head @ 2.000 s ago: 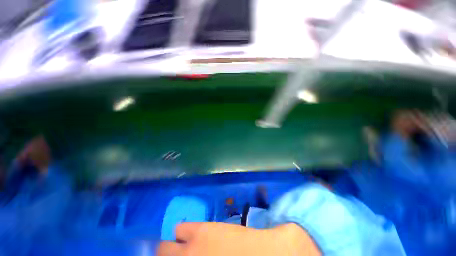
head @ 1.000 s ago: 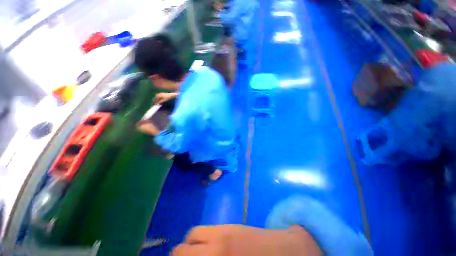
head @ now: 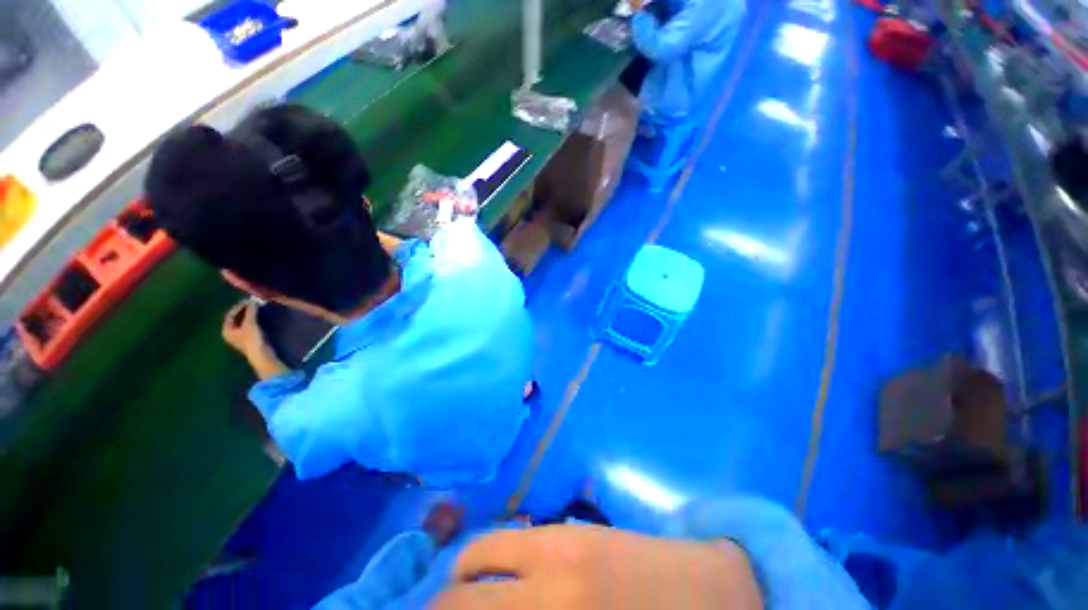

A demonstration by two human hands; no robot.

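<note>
My right hand (head: 597,570) is large and close at the bottom middle, its fingers curled and partly cut off by the lower edge. Its light blue sleeve comes in from the right. Whether it holds anything cannot be seen. My left hand cannot be made out; light blue cloth (head: 388,574) shows at the bottom left of the hand. A coworker in a light blue smock (head: 400,369) bends over the green bench (head: 131,447) at the left, hands near a dark flat sheet (head: 292,328). A black sheet with a white band (head: 501,169) lies farther along, beside a clear bag (head: 420,203).
A light blue stool (head: 659,286) stands on the blue floor right of the coworker. Open cardboard boxes (head: 585,173) are beside the bench, and another box (head: 945,408) is at the right. Orange-red trays (head: 102,272) and a blue bin (head: 245,30) are on the far side. Another person (head: 692,42) is farther off.
The view has swung from facing the bench to looking along the aisle. The coworker and stool now look larger and nearer. My right hand stays at the bottom middle.
</note>
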